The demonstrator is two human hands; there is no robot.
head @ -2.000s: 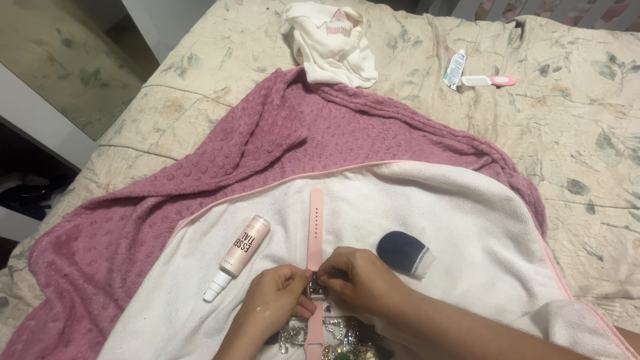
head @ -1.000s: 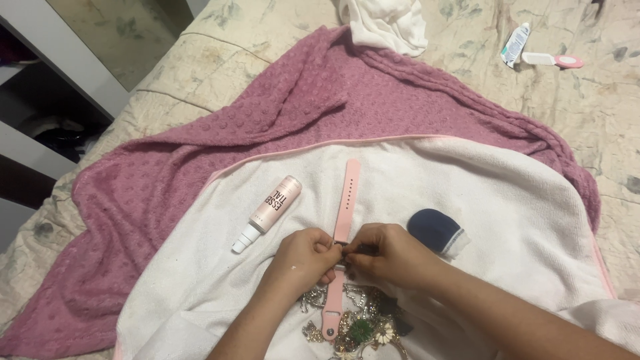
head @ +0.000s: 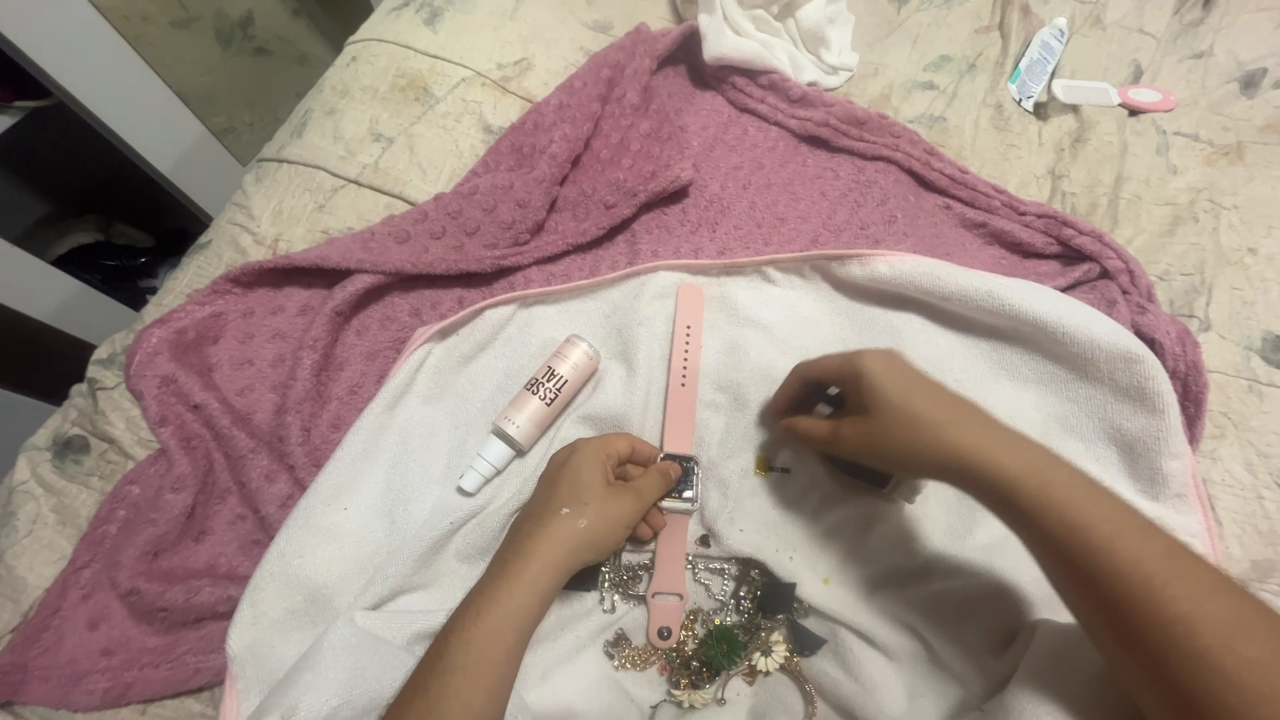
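My left hand (head: 605,495) grips the left edge of a smartwatch case (head: 681,482), thumb on its face, on a white towel (head: 480,590). The watch's pink strap (head: 684,370) lies stretched out above and below the case. Raised to the right of the watch, my right hand (head: 850,415) has its fingers curled around a small dark item with a light end, too blurred to name. Beneath that hand a dark blue object (head: 858,474) is mostly covered. A tiny yellow and black piece (head: 770,467) rests on the towel between the hands.
A pink spray bottle (head: 545,395) lies left of the watch. Tangled jewelry (head: 720,640) is heaped below and under the lower strap. A purple blanket (head: 420,250), a white cloth (head: 790,40), a tube (head: 1040,65) and a pink-handled foot file (head: 1115,96) lie farther back on the bed.
My right hand has moved off the watch to the right and now partly covers the dark blue object. My left hand stays at the case. The tiny yellow and black piece has come into sight.
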